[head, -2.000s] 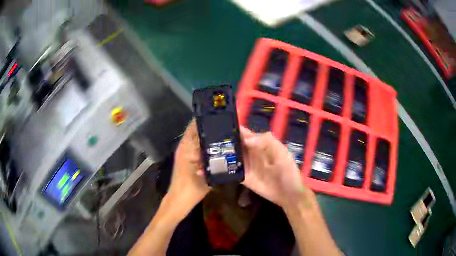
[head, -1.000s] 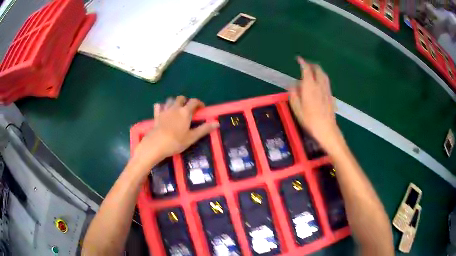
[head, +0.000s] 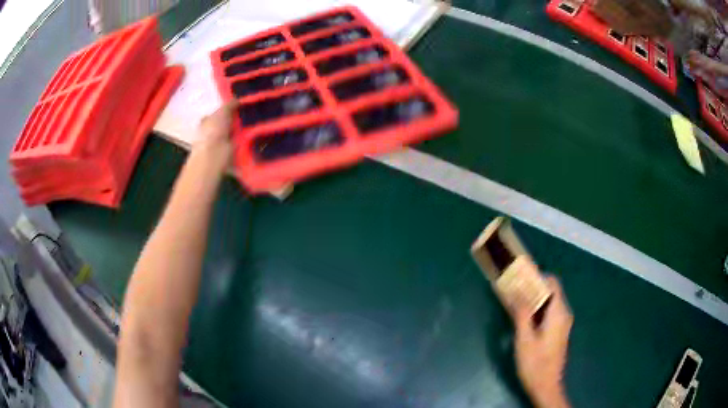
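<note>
A red tray [head: 323, 76] with two rows of black phones in its pockets is at the upper middle, over the white board. My left hand [head: 217, 131] grips the tray's near left edge. My right hand [head: 544, 327] is at the lower right and holds gold phones [head: 511, 267], which look like two overlapping, with dark screens showing. Parts of the phones are hidden by my fingers.
Stacked empty red trays [head: 88, 111] stand at the upper left, beside the white board [head: 185, 103]. More gold phones [head: 682, 382] lie at the lower right edge. Red trays with phones [head: 619, 40] and another person's hands [head: 706, 64] are at the upper right. A pale strip [head: 511, 199] crosses the green bench.
The full tray has moved forward and turned, over the white board. My right hand has left the tray and taken hold of gold phones. The view has shifted.
</note>
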